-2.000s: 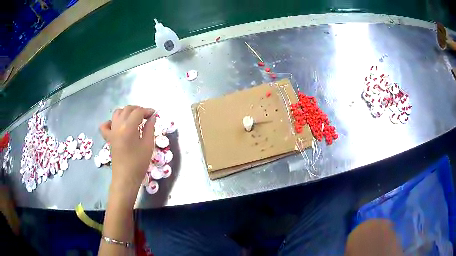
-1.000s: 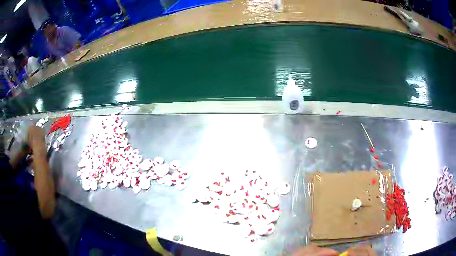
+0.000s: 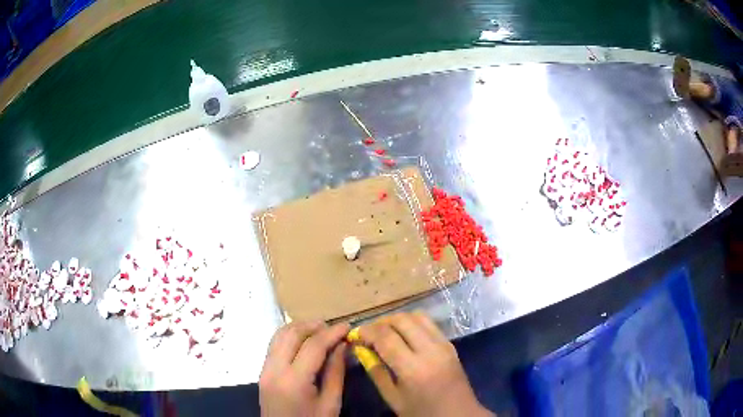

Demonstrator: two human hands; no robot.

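My left hand (image 3: 303,366) and my right hand (image 3: 411,362) meet at the table's front edge, just below the cardboard pad (image 3: 318,281). Their fingertips are pinched close together. Yellow coverings are on my right thumb and finger. A tiny reddish spot shows between the fingertips, but I cannot tell what is held. A white lump (image 3: 351,247) stands mid-cardboard. The loose red pieces (image 3: 458,230) are piled at its right edge. White discs with red marks (image 3: 175,293) lie spread to the left.
More red-and-white pieces lie far left (image 3: 24,285) and right (image 3: 582,189). A glue bottle (image 3: 208,96) stands by the green belt. A thin stick (image 3: 357,120) and a single disc (image 3: 249,160) lie behind the cardboard. A blue crate (image 3: 619,350) is below right. A doll (image 3: 713,98) lies far right.
The view has swung left and back right. My left hand has left the disc heap and is now beside my right hand at the front edge. The middle discs lie more spread out.
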